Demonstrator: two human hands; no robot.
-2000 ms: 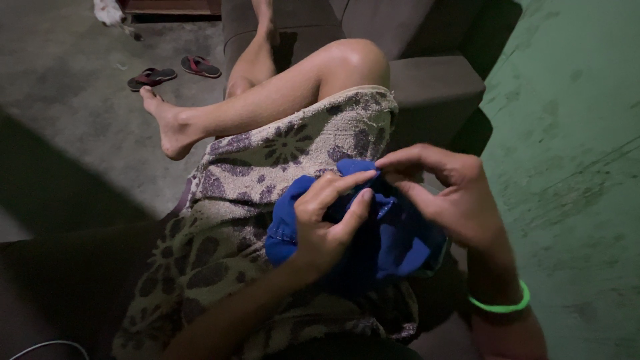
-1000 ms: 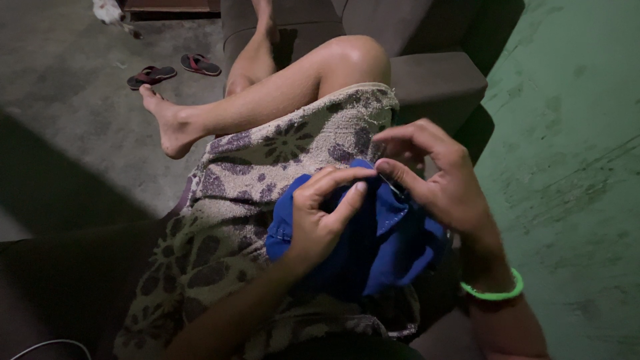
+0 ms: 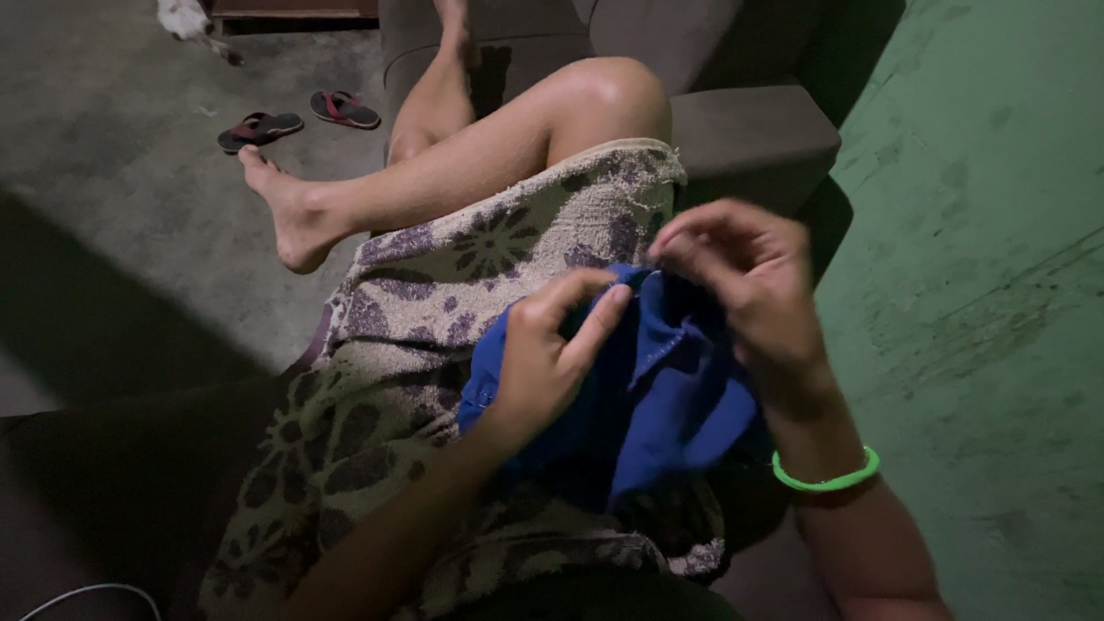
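A blue cloth (image 3: 681, 405) with pale stitching lies bunched over the patterned towel (image 3: 492, 250) on my lap. My left hand (image 3: 552, 345) pinches the cloth's upper edge between thumb and fingers. At the right of that edge is my right hand (image 3: 742, 267), its thumb and fingertips close together and blurred; whether something thin is between them cannot be told. A bright green band (image 3: 825, 473) circles my right wrist.
My bare leg (image 3: 483, 155) stretches across a dark sofa (image 3: 750, 129). Flip-flops (image 3: 259, 129) lie on the concrete floor, near a white animal (image 3: 183, 17). A green wall (image 3: 975, 259) stands at the right, and a thin cable (image 3: 95, 588) at lower left.
My right hand has moved a little away from the left fingertips, with its fingers drawn closer together than one second ago. My left hand stays on the blue cloth.
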